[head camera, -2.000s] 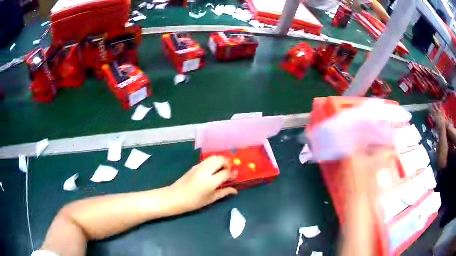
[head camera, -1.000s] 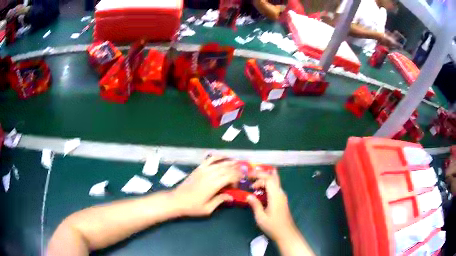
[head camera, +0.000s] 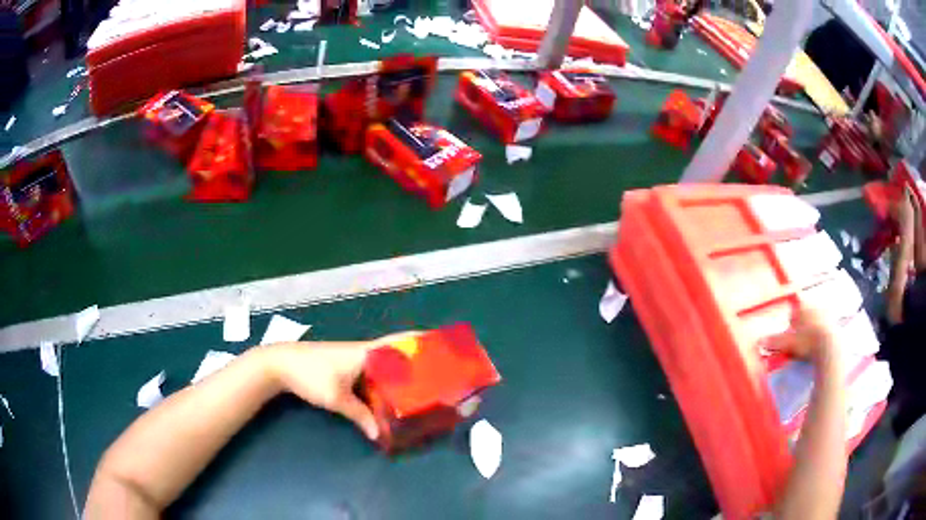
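A red carton (head camera: 437, 378) with small yellow marks stands closed on the dark green near surface. My left hand (head camera: 340, 384) grips its left end, with the thumb low on the side. My right hand (head camera: 807, 345) reaches into the red compartment tray (head camera: 660, 274) at the right, its fingers at a pocket beside white rectangular items (head camera: 861, 330). Whether the fingers have taken hold of anything is not clear. The tray lies on a stack of red trays.
A pale rail (head camera: 406, 272) separates the near surface from the green belt (head camera: 305, 239). Several red cartons (head camera: 421, 160) are on the belt. White scraps (head camera: 485, 449) litter both surfaces. A slanting post (head camera: 746, 91) rises behind the trays. Another person's arm (head camera: 901, 254) shows at the right edge.
The open carton from two seconds ago is closed in the latest view. My right hand has left the carton and moved right to the tray. My left hand has stayed on the carton.
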